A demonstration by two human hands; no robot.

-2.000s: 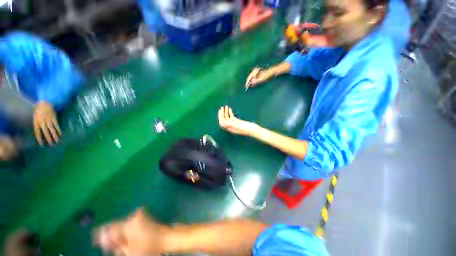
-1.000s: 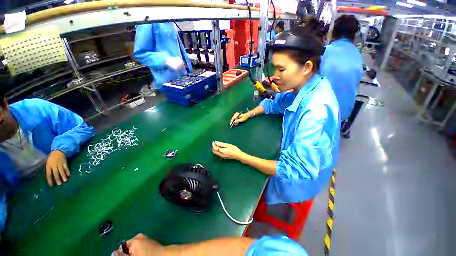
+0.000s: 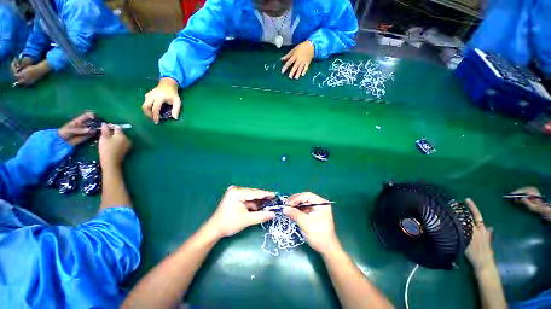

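My left hand [image 3: 238, 211] is at the lower middle, its fingers closed on a small dark housing [image 3: 273, 202], mostly hidden by the fingers. My right hand [image 3: 314, 222] holds slim tweezers or a pick [image 3: 319, 204] like a pen, its inner end at the housing. The two hands nearly touch. A tangled heap of thin white rings or cords [image 3: 283, 235] lies on the green table just below and between my hands. A single dark housing [image 3: 320, 153] lies on the table beyond my right hand.
A black desk fan [image 3: 417, 224] stands at right, with another person's hand [image 3: 478, 235] beside it. Another dark unit [image 3: 425, 146] and a white heap [image 3: 356, 77] lie farther off. A person opposite holds a dark unit [image 3: 165, 111]. Neighbour's units [image 3: 78, 176] lie left. A blue crate [image 3: 501, 84] is far right.
The view has swung left and down. Both my hands are now in view together over the white heap, with the tool in my right hand. The person opposite now has a hand on a dark unit.
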